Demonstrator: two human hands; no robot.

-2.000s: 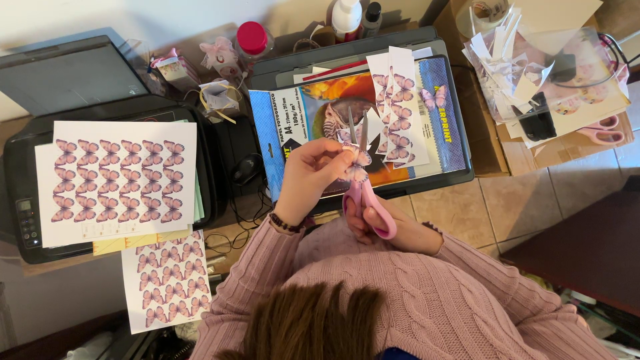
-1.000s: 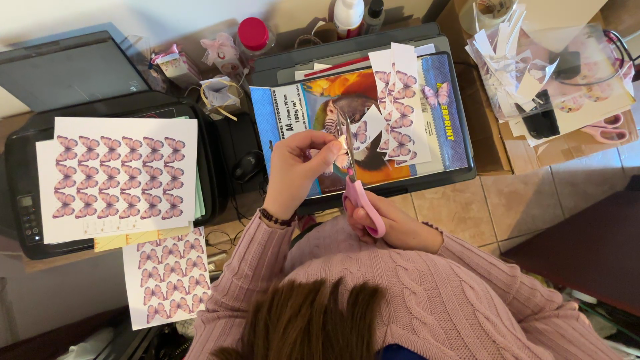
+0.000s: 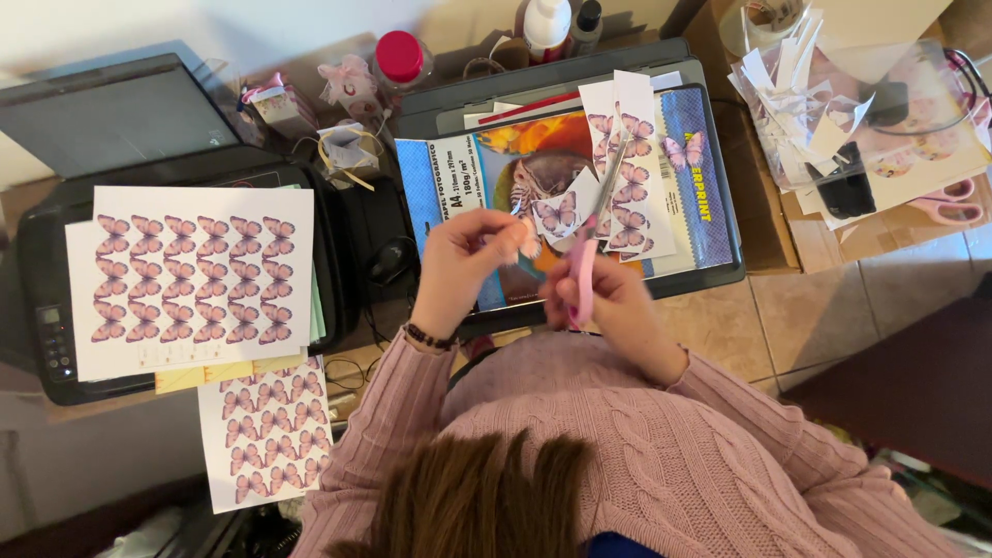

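Note:
Between its thumb and fingertips, my left hand (image 3: 465, 267) pinches a small pink butterfly paper cutout (image 3: 529, 239), partly hidden by the fingers. My right hand (image 3: 608, 298) holds pink-handled scissors (image 3: 583, 271), their blades pointing up and away over the photo paper pack (image 3: 496, 287). On the pack, a loose paper piece with a printed butterfly (image 3: 559, 213) lies left of the blades. Uncut butterfly strips (image 3: 639, 155) lie under and beside the blade tips. A cut-out butterfly (image 3: 683, 149) rests on the pack's blue right side.
Butterfly sheets (image 3: 201, 279) lie on a black printer (image 3: 46, 310) at left, with another sheet (image 3: 267, 434) below. A red-lidded jar (image 3: 399, 58) and bottles (image 3: 547, 27) stand behind the pack. At right, a clear container (image 3: 775, 147) holds paper scraps; another pair of pink-handled scissors (image 3: 949, 203) lies nearby.
The scissors have moved away from the cutout in my left hand, toward the right. My hands are farther apart than before.

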